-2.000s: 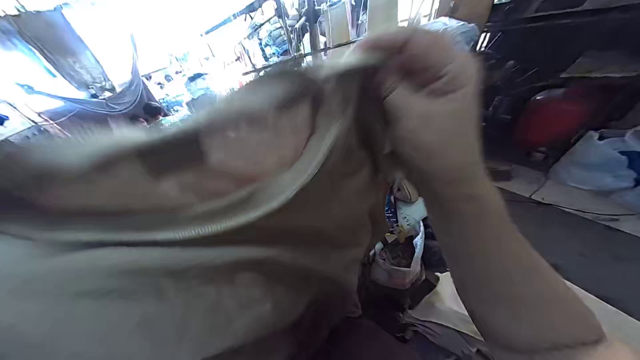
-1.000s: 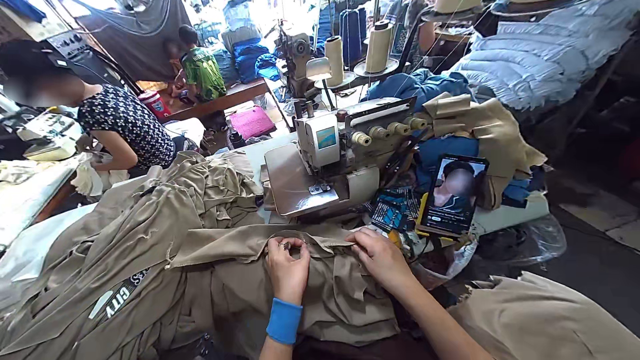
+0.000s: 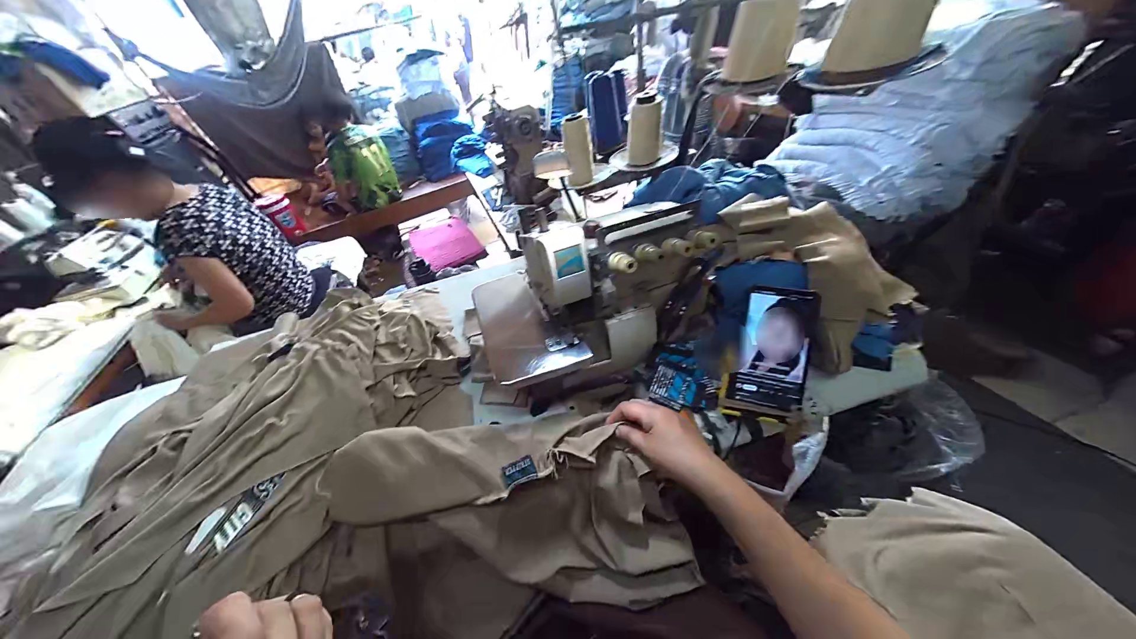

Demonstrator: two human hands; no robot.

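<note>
My right hand (image 3: pixel 661 437) pinches the edge of a khaki fabric garment (image 3: pixel 426 470) just in front of an overlock sewing machine (image 3: pixel 559 266). A small dark woven label (image 3: pixel 520 471) shows on the garment, left of that hand. Low at the bottom edge, my left hand (image 3: pixel 266 619) is partly cut off by the frame, its fingers curled; whether it holds cloth cannot be told. A heap of khaki garments (image 3: pixel 248 426), one with a printed patch, spreads over the left of the table. The machine's metal plate (image 3: pixel 519 333) lies behind the held garment.
A phone (image 3: pixel 777 351) stands upright right of the machine. Thread cones (image 3: pixel 645 129) rise behind it. More khaki cloth (image 3: pixel 967 559) lies at lower right, and pale stacked fabric (image 3: pixel 905 133) at upper right. A co-worker (image 3: pixel 240 240) sits at the left; another person (image 3: pixel 359 164) is farther back.
The garment that filled the oldest view was low before the machine a second ago. Since then my left hand has moved from the cloth's edge beside my right hand down to the bottom of the view.
</note>
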